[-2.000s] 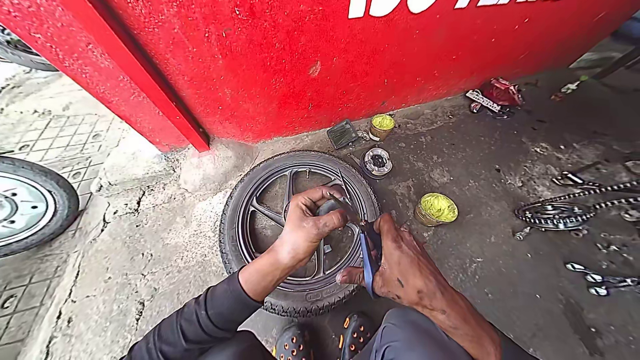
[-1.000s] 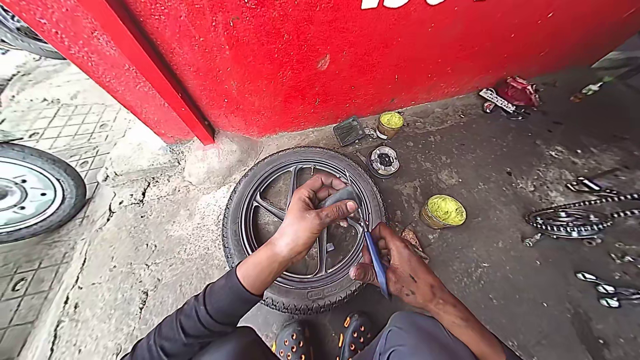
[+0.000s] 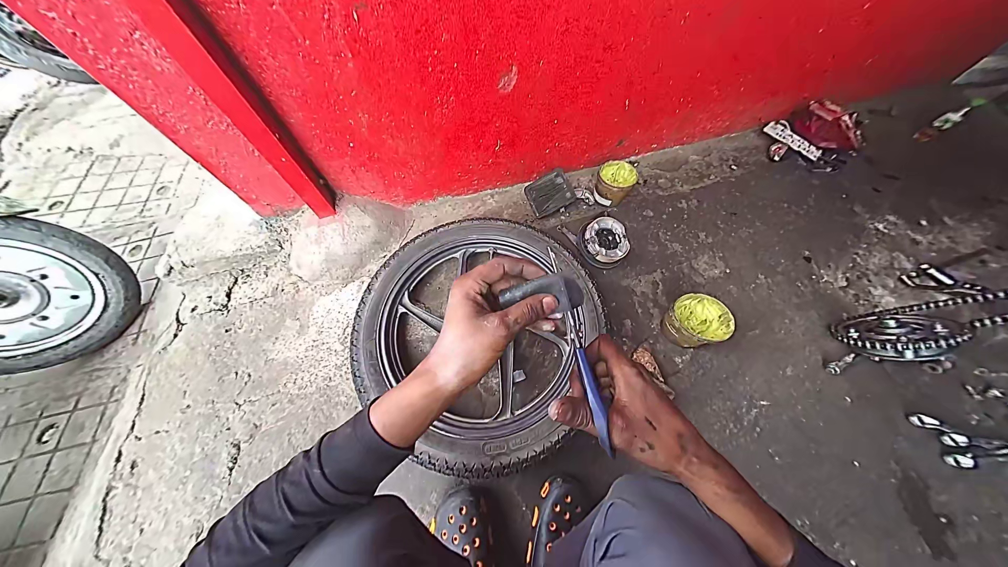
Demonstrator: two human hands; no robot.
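Note:
Between its thumb and fingers, my left hand (image 3: pixel 488 315) holds a bent grey strip (image 3: pixel 535 291) that looks like rubber. A pair of scissors with blue handles (image 3: pixel 592 394) is gripped in my right hand (image 3: pixel 634 409), with its metal blades pointing up at the strip's right end. Whether the blades touch the strip is hard to tell. Both hands are above a spoked motorcycle wheel with its tyre (image 3: pixel 386 441), which lies flat on the ground. A small grey piece (image 3: pixel 519 376) shows through the wheel's spokes.
Tubs of yellow-green grease (image 3: pixel 699 319) (image 3: pixel 617 179), a round metal part (image 3: pixel 605 240) and a dark tray (image 3: pixel 550 193) lie beyond and right of the wheel. A chain with a sprocket (image 3: pixel 902 335) and wrenches (image 3: pixel 957 441) are at right. Another wheel (image 3: pixel 59 295) is at left, a red wall (image 3: pixel 472 102) ahead.
The scissors have turned in my right hand, and more of the grey strip shows, now spread out from my left hand towards the blades. My left hand keeps its hold.

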